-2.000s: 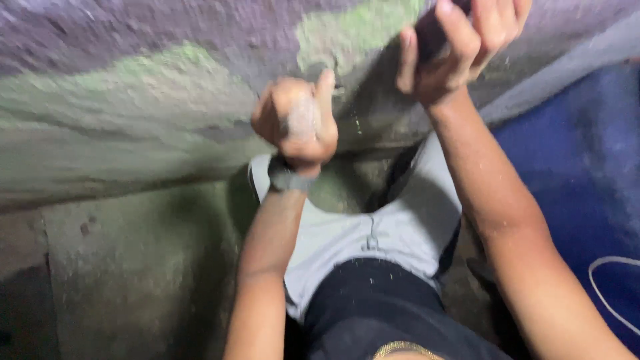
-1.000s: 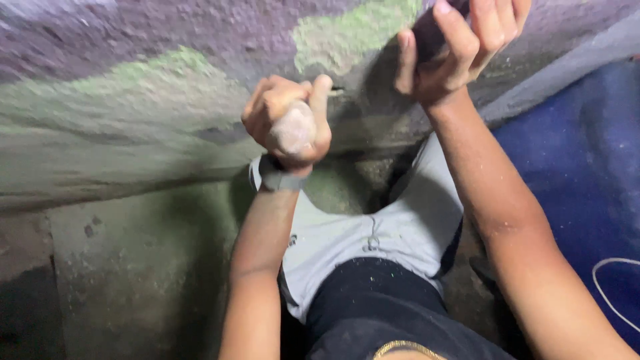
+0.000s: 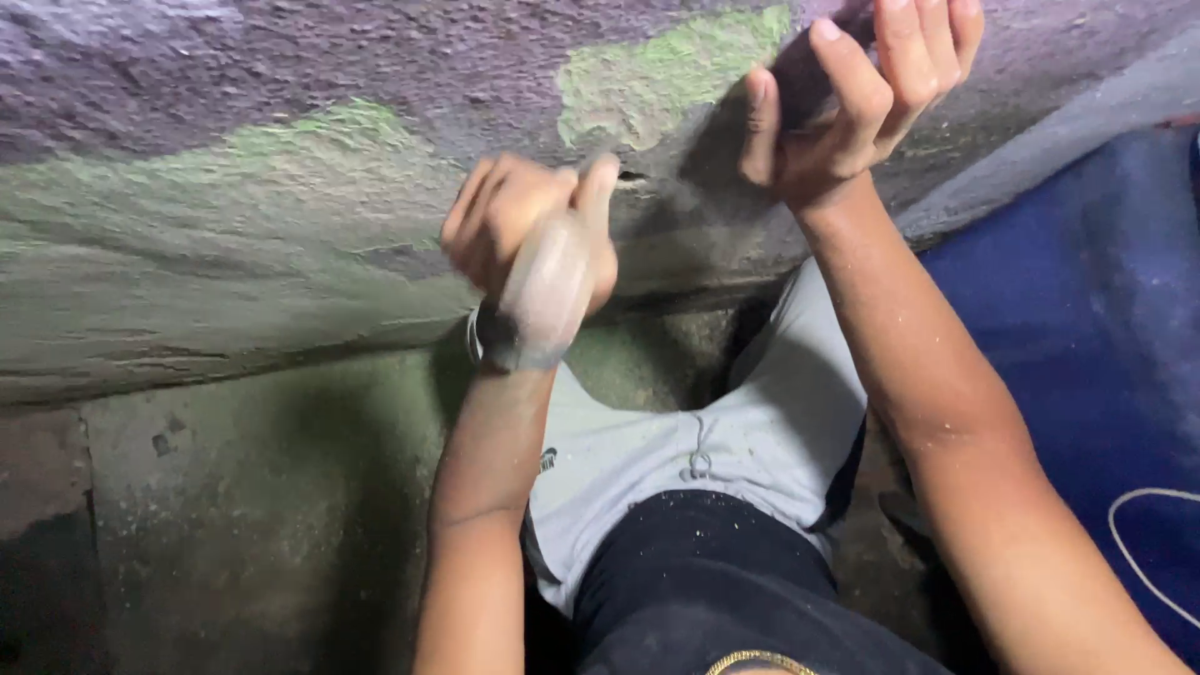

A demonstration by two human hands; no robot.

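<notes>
My left hand [image 3: 506, 216] is closed around a tool with a pale, rounded handle end [image 3: 555, 272], blurred by motion; the rest of the tool is hidden. Its thumb lies along the handle, close to a small dark hole [image 3: 633, 176] in the wall. My right hand [image 3: 867, 112] is at the upper right, fingers spread and bent, beside the rough wall [image 3: 487, 66]; I cannot tell whether they touch it, and no object shows in this hand. Purple paint covers the upper wall, with pale green patches [image 3: 656, 84] showing.
A blue surface [image 3: 1050, 281] with a thin white cord [image 3: 1116, 525] lies on the right. Below the wall is a worn greenish floor [image 3: 244, 487]. My legs in light grey trousers [image 3: 619, 450] are close to the wall's lower edge.
My left hand has shifted and tilted a little, still gripping the tool. My right hand has stayed in about the same place.
</notes>
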